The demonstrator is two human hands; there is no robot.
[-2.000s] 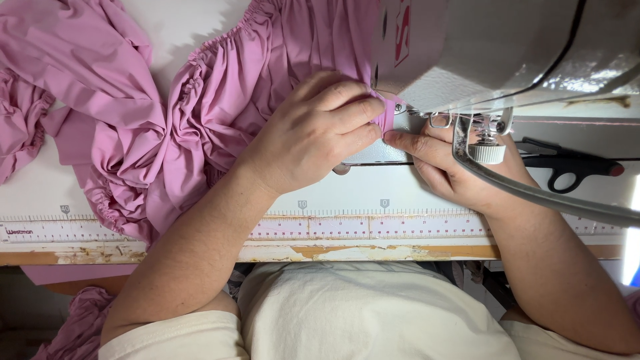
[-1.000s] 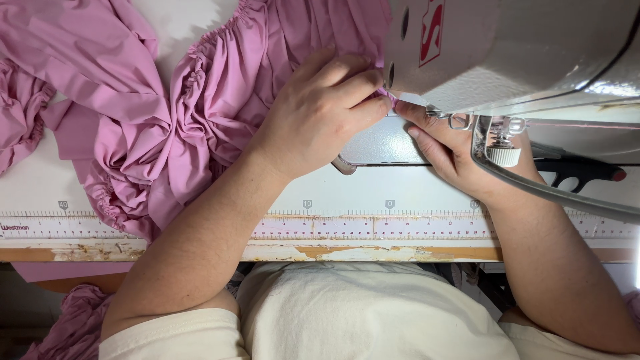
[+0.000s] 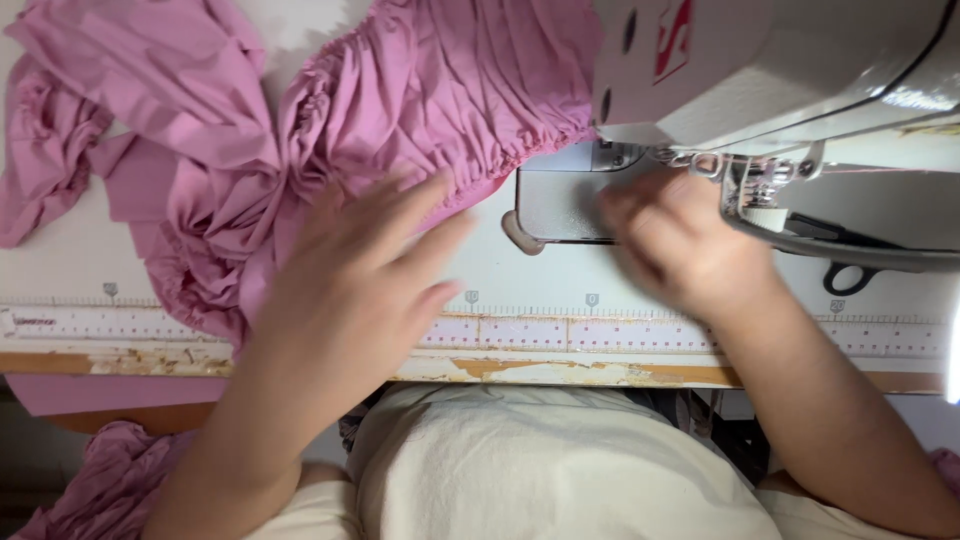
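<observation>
Pink gathered fabric [image 3: 450, 97] spreads across the left of the sewing table, and its ruffled edge runs up to the head of a white sewing machine [image 3: 712, 75]. My left hand [image 3: 367, 262], blurred, has its fingers spread over or just beside the lower edge of the fabric and grips nothing visible. To the right, my right hand [image 3: 675, 232] is curled and blurred below the needle area, beside the metal bed plate [image 3: 566, 206]. Whether its fingers hold anything does not show. The needle and presser foot are mostly hidden by the machine head.
Black-handled scissors [image 3: 849, 277] lie right of my right hand, partly behind a curved grey bar [image 3: 855, 253]. A ruler strip [image 3: 525, 332] runs along the chipped front edge of the table [image 3: 555, 371]. More pink fabric [image 3: 112, 480] hangs low at the left.
My left hand has let go of the fabric edge at the machine and moved left and toward me, its fingers spreading. My right hand has curled and drawn apart from it. The gathered edge is now uncovered.
</observation>
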